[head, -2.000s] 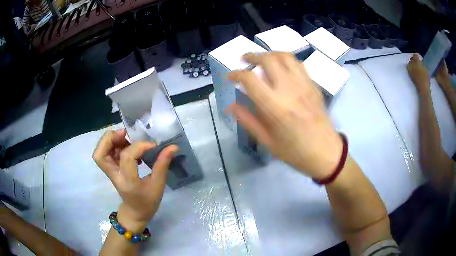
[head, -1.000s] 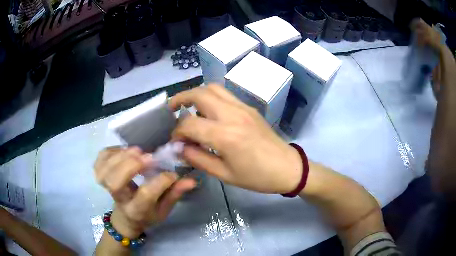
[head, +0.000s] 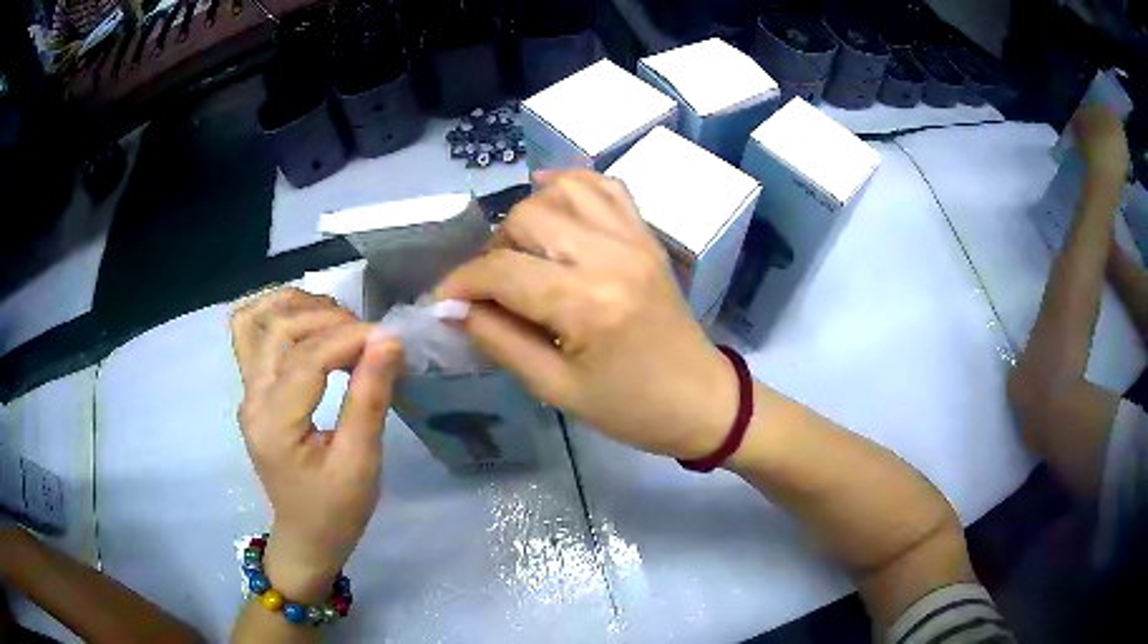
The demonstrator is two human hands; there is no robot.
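An open retail box (head: 468, 421) stands upright in front of me, a dark handled device printed on its front. Its top flap (head: 416, 216) stands up at the back. Crumpled translucent wrap (head: 428, 337) fills the box mouth. My left hand (head: 309, 396) pinches the wrap's left side between thumb and finger. My right hand (head: 592, 302) pinches its right side with the fingertips. What lies under the wrap is hidden.
Several closed cartons (head: 690, 195) stand grouped to the right, behind my right hand. Small round parts (head: 486, 136) and dark cups (head: 302, 138) lie behind the work. Another person's arm (head: 1068, 283) holds a box at the far right; another arm (head: 82, 591) shows lower left.
My right hand has left the closed cartons and come to the open box, and one more closed carton is now seen clearly. Both hands now grip the wrap at the mouth.
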